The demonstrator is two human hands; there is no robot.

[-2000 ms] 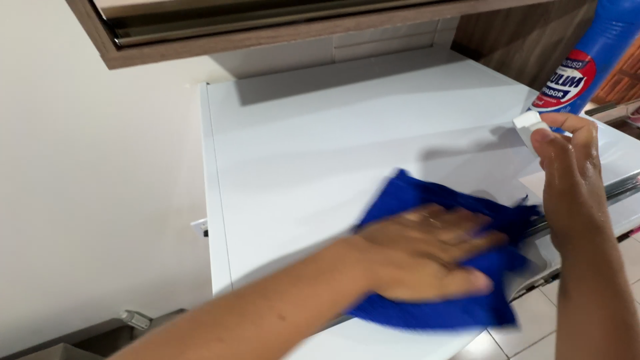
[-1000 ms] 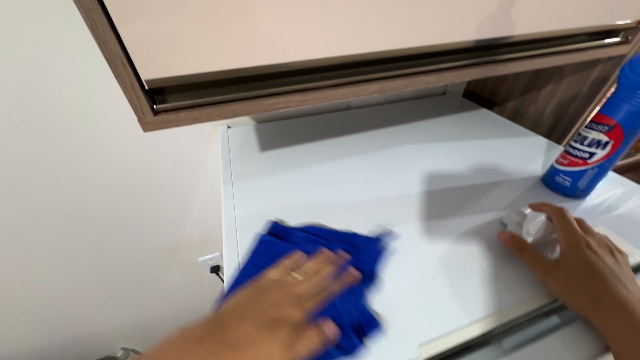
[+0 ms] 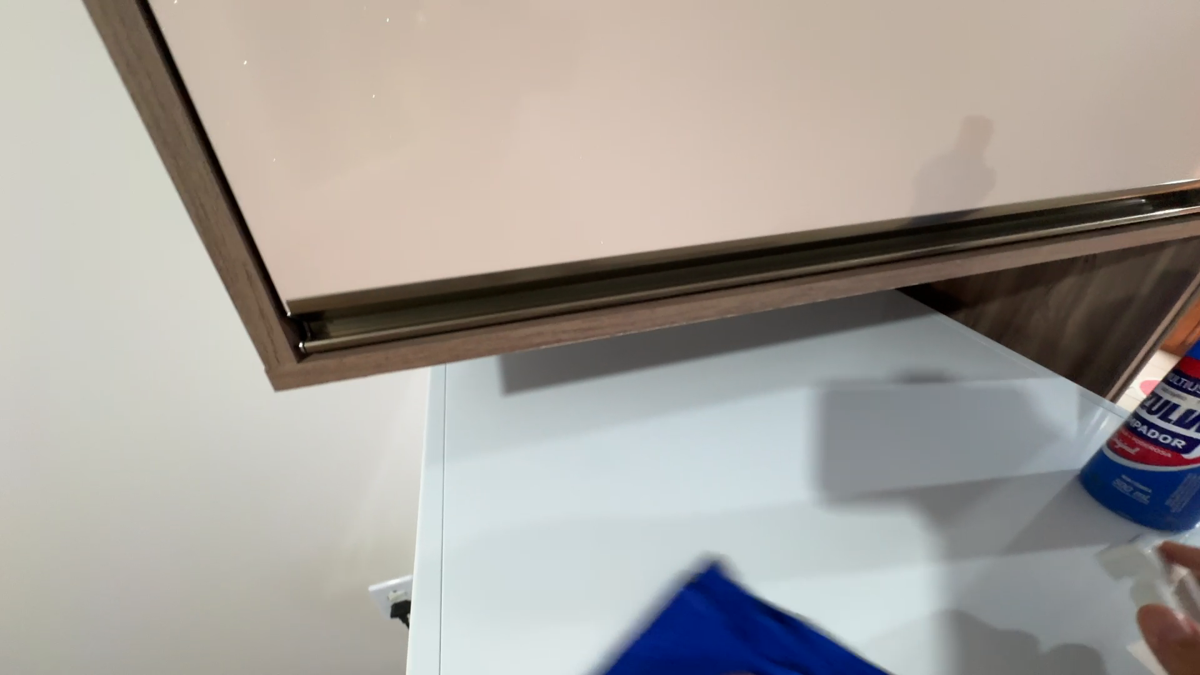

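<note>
A blue cloth lies at the bottom edge of the head view, on a glossy white top. Only a sliver of my left hand shows over the cloth, so its fingers are hidden. At the lower right edge, fingers of my right hand hold a small whitish, partly clear object; blur hides what it is. Just above that hand a blue cleaner bottle with a red and white label stands on the white top, cut off by the frame.
A wood-framed cabinet with a glossy beige front and a metal rail overhangs the white top. A wall outlet with a black plug is at the lower left. A dark wood panel rises behind.
The cloth and my left hand have moved left from the right front part of the top. The bottle, earlier raised by my right hand, now stands on it. The view has shifted up toward the cabinet.
</note>
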